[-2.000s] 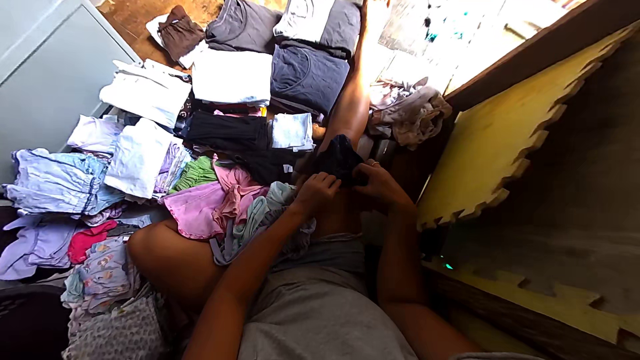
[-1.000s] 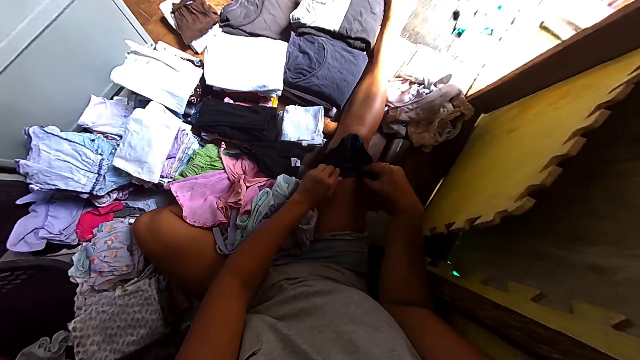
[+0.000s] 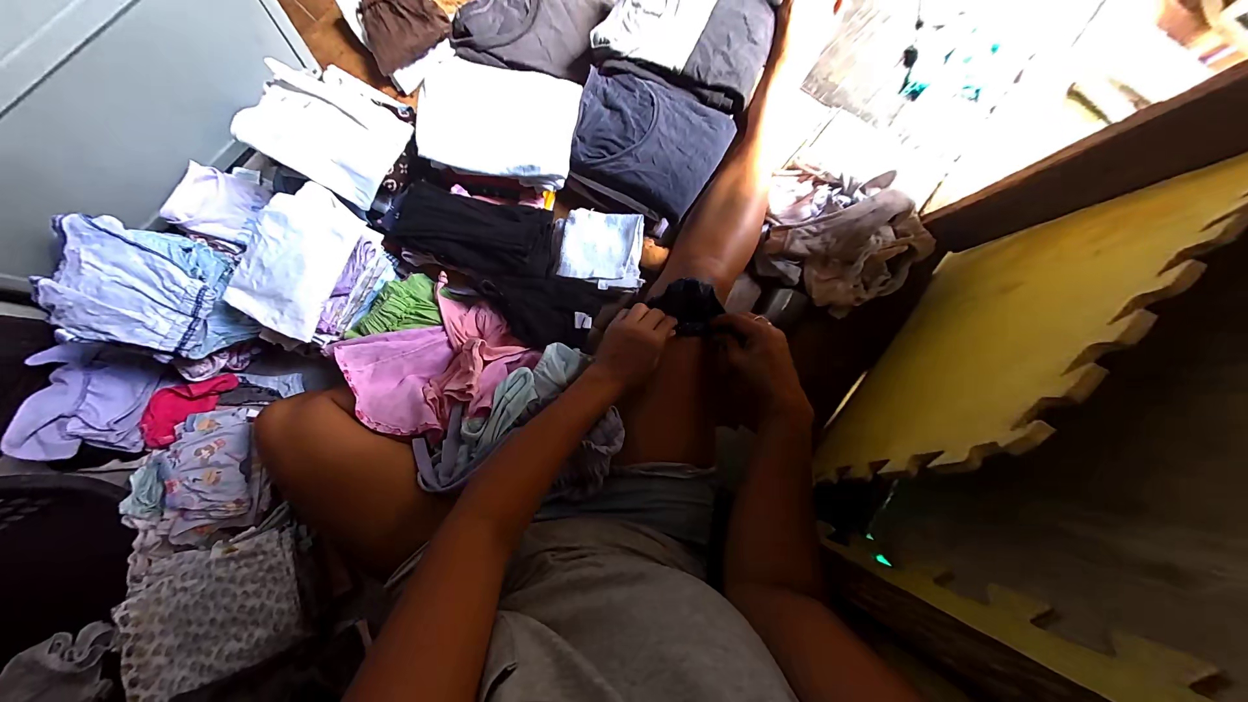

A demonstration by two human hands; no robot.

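A small black cloth garment [image 3: 690, 300] lies over my outstretched leg, gripped at its left side by my left hand [image 3: 636, 341] and at its right side by my right hand [image 3: 753, 349]. Left of my hands, a pink garment [image 3: 400, 375] and a crumpled grey-green garment [image 3: 526, 390] rest on my bent leg. Beyond them are a green cloth [image 3: 400, 307], a folded black garment [image 3: 473, 229] and a small pale blue folded cloth [image 3: 602, 244]. Folded white cloth [image 3: 497, 117] and a folded dark grey shirt [image 3: 648, 141] lie farther out.
Pale blue clothes [image 3: 136, 283] and a patterned folded stack [image 3: 214, 595] lie at the left, near a dark basket [image 3: 58, 565]. A grey cabinet-like panel [image 3: 117, 107] stands at upper left. Crumpled beige cloth [image 3: 853, 244] lies right of my leg, beside yellow interlocking foam mats [image 3: 1024, 312].
Both hands stay on the black garment over my leg; it looks more bunched than one second ago. The piles around have not plainly changed.
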